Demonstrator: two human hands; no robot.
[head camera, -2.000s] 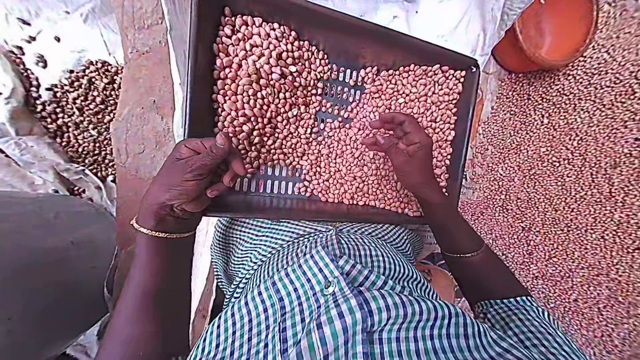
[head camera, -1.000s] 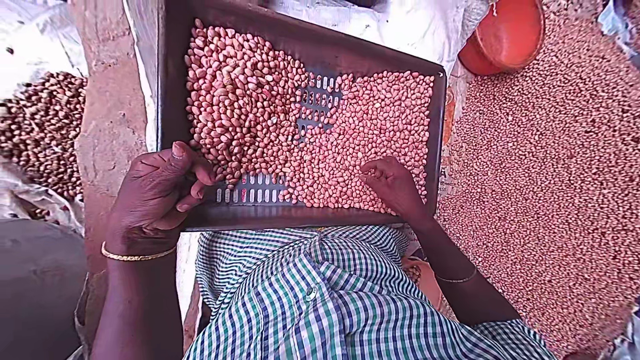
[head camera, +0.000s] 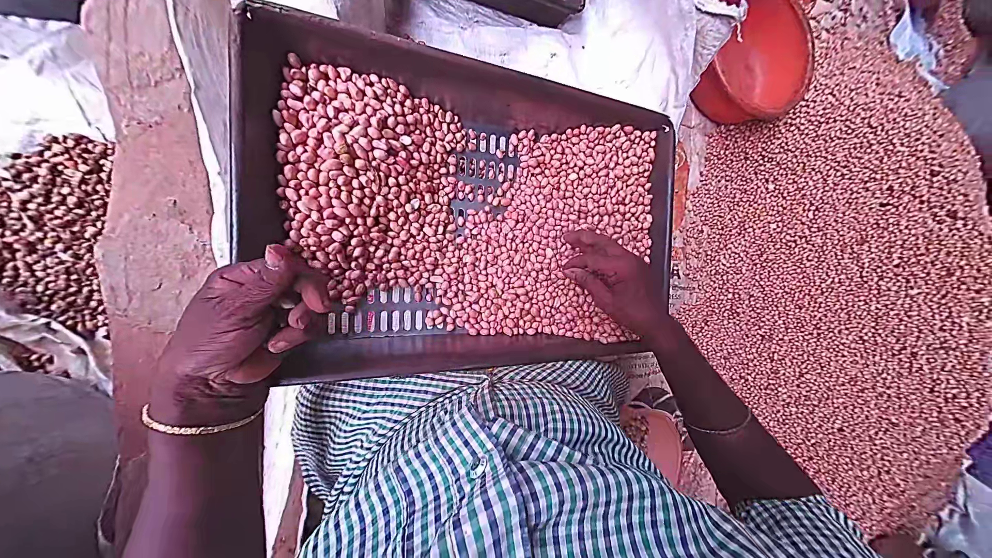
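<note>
A dark rectangular tray with a slotted bottom lies across my lap. Shelled peanuts are heaped on its left side, and a flatter layer of peanuts covers the right side. Slots show between the two groups. My left hand is at the tray's lower left corner, fingers curled beside the heap; whether a nut is between them cannot be told. Over the right layer is my right hand, fingers slightly bent and apart, with nothing visible in them.
A wide spread of peanuts covers the ground at the right. An orange bowl tilts at its upper edge. Darker nuts lie at the far left beside a stone ledge. White sheeting is behind the tray.
My right hand's fingers, bunched together over the right layer one second ago, are now spread. My left hand stays at the tray's lower left corner. The view has shifted somewhat.
</note>
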